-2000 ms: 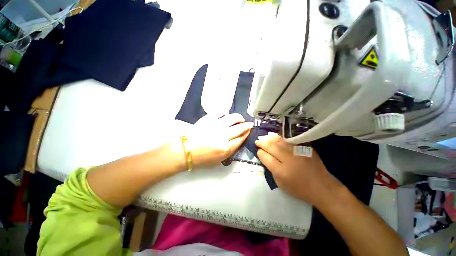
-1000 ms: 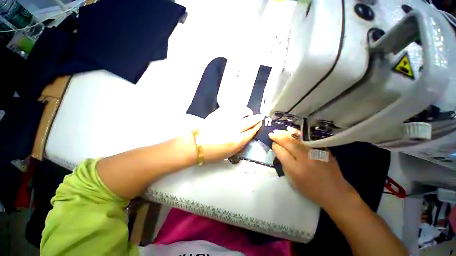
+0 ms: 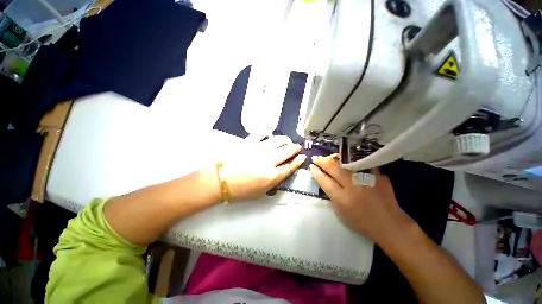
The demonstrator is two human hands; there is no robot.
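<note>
A dark navy garment panel (image 3: 291, 107) lies at the machine needle, with a curved cut-out on its far side. My left hand (image 3: 258, 165) lies flat on it just left of the presser foot (image 3: 308, 144), fingertips pressing the cloth. My right hand (image 3: 356, 193) is right of and nearer than the foot, its fingertips holding the panel edge close to my left fingertips. The white sewing machine head (image 3: 356, 77) stands over the cloth. The needle tip is too small to make out. More dark cloth (image 3: 422, 196) hangs over the table's right end, partly behind my right hand.
Stacked navy panels (image 3: 139, 47) lie at the back left, by a brown board (image 3: 54, 139). A ruler strip (image 3: 267, 259) runs along the front table edge. Red-handled clippers (image 3: 462, 212) lie at the right. A tray of scraps (image 3: 514, 249) is at far right.
The panel has moved slightly away from me under the foot. The loose corner below my right fingertips is no longer seen. Both hands stay at the needle; the view has shifted and returned.
</note>
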